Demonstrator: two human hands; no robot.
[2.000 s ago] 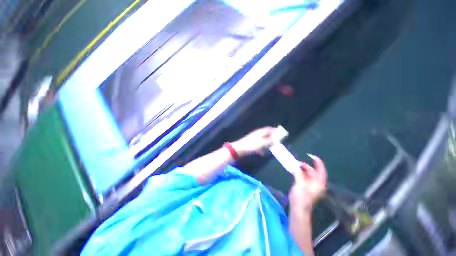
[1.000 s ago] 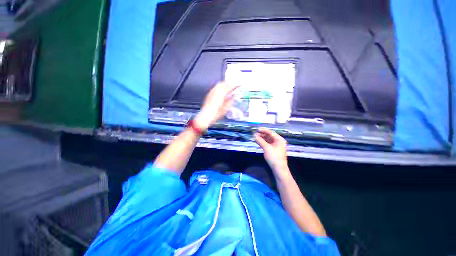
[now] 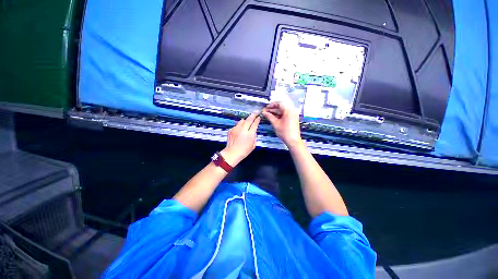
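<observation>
A black TV panel module (image 3: 235,57) lies back side up, its bright central mounting plate (image 3: 292,57) facing me. A small green control board (image 3: 315,80) sits on the plate, with a white ribbon cable (image 3: 313,101) below it. The bottom metal rail (image 3: 213,98) runs along the near edge, with the thin edge board (image 3: 349,131) beside it. My left hand (image 3: 243,137) and my right hand (image 3: 284,123) meet at this edge, left of the ribbon cable. Their fingertips are pinched close together. Whether they hold anything small is hidden.
The light-blue padded pallet (image 3: 117,60) shows on both sides of the panel. The silver line edge rail (image 3: 180,128) runs between me and the panel. A green surface (image 3: 35,52) is at far left. A grey box-like object (image 3: 41,182) stands at lower left.
The view has turned from the side to face the panel. The white strip earlier between my hands now shows below the green board. My left hand has left the plate and joined my right at the edge.
</observation>
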